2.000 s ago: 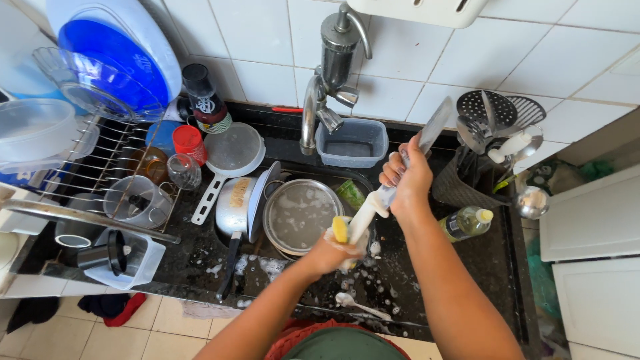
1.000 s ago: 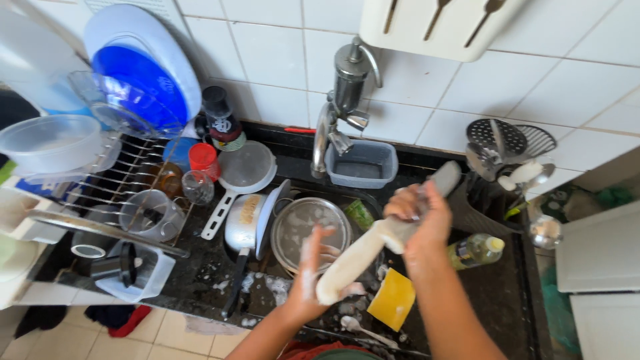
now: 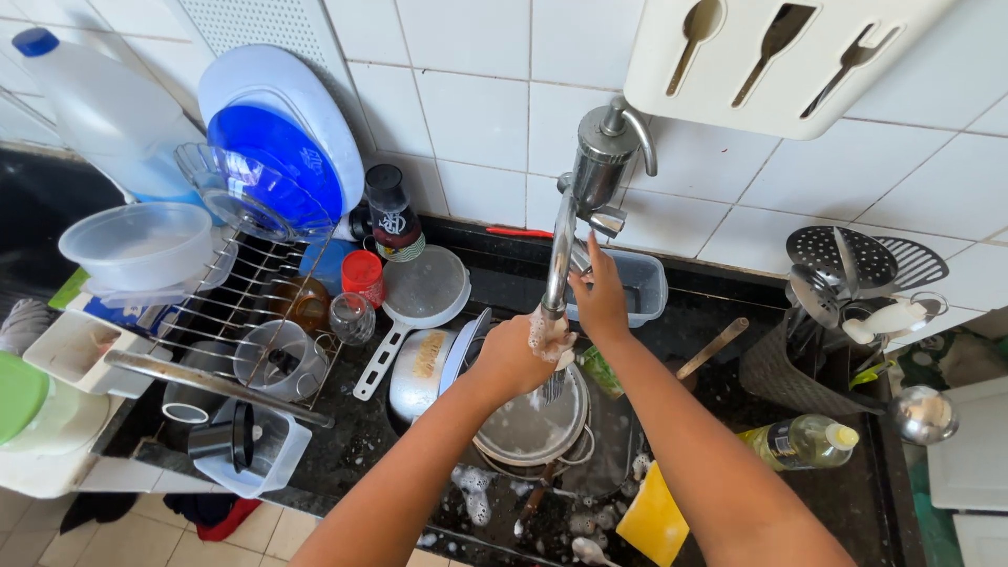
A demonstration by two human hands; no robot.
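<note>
My left hand (image 3: 520, 350), soapy, is closed around something at the faucet's outlet; fork tines poke out below the fist, over the round metal pan (image 3: 535, 425) in the sink. My right hand (image 3: 600, 303) reaches up to the tap handle (image 3: 581, 256), its fingers on or right beside it. The metal faucet with a filter housing (image 3: 602, 153) is fixed to the tiled wall. A yellow sponge cloth (image 3: 654, 516) lies on the black counter below my right forearm. Near the counter's front edge rests a soapy spoon (image 3: 591, 551).
On the left, a wire dish rack (image 3: 220, 307) holds plastic tubs, glasses and blue plates. A lidded pot (image 3: 423, 374) sits beside the pan. Behind the faucet is a plastic container (image 3: 642, 287). At right stand a utensil holder (image 3: 811, 366) and a bottle of yellow-green liquid (image 3: 803, 441).
The long pale soapy object is no longer in my hands. Both hands have moved up to the faucet, the right to the tap handle. The yellow sponge cloth lies on the counter as one second ago.
</note>
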